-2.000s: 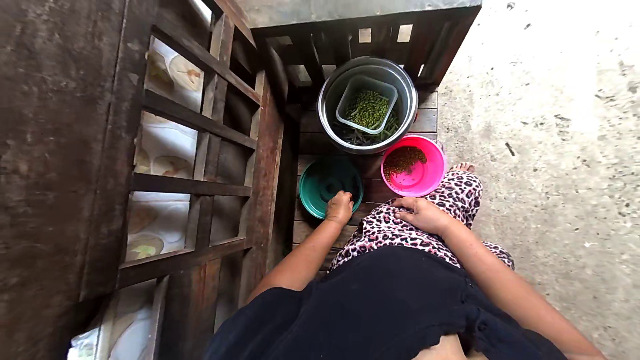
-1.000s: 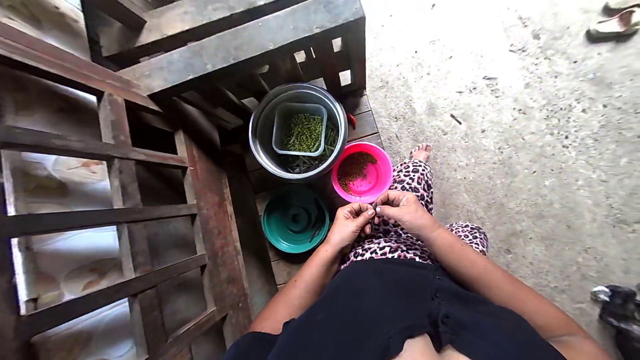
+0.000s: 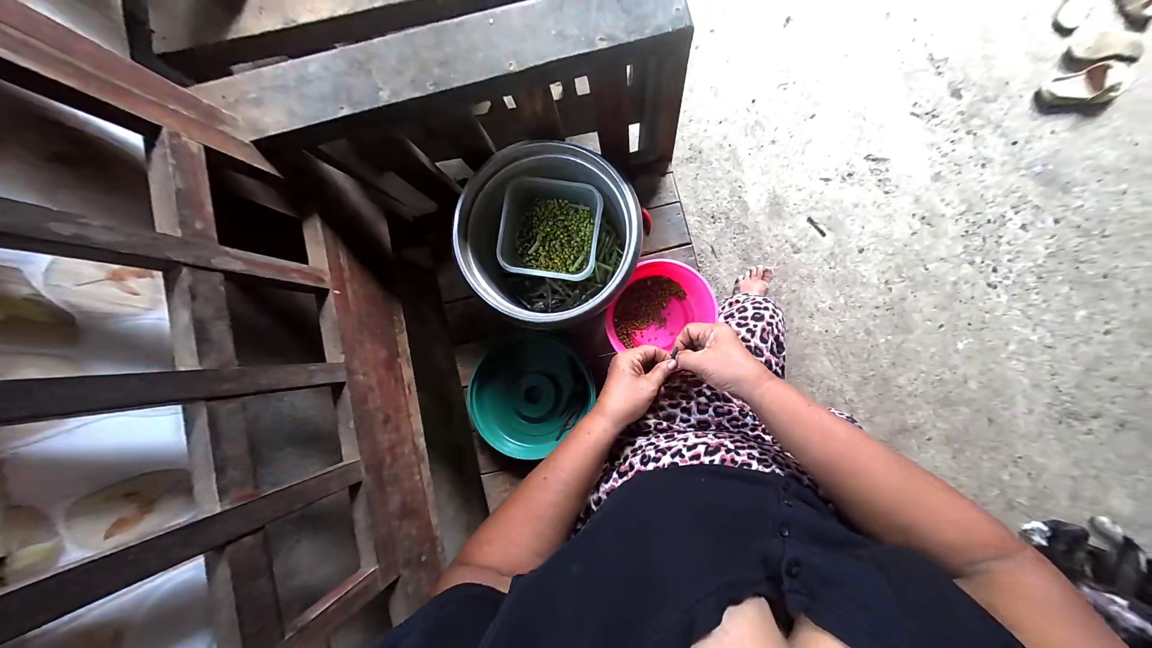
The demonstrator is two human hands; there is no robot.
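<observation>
My left hand point(image 3: 635, 382) and my right hand point(image 3: 717, 355) meet at the fingertips over my lap, pinching a small dark piece, perhaps a pod, between them. Just beyond them is a pink bowl point(image 3: 700, 292) with small brown seeds or beans at its left side. To the left of my left hand, a teal plastic basin point(image 3: 504, 405) holds a few dark, thin pieces. Behind both sits a large metal pot point(image 3: 477, 261); inside it, a clear plastic container point(image 3: 596, 200) of green beans or peas rests on green pods point(image 3: 608, 252).
A wooden lattice railing point(image 3: 378, 405) rises at the left, and a wooden armrest point(image 3: 450, 67) crosses behind the pot. The vessels stand on a slatted wooden seat point(image 3: 664, 227). Concrete floor point(image 3: 909, 297) lies at the right, with shoes point(image 3: 1084, 85) at its far corner.
Two seconds ago my left hand was in the teal basin and my right hand lay on my leg. Both hands have since come together near the pink bowl. The view has shifted.
</observation>
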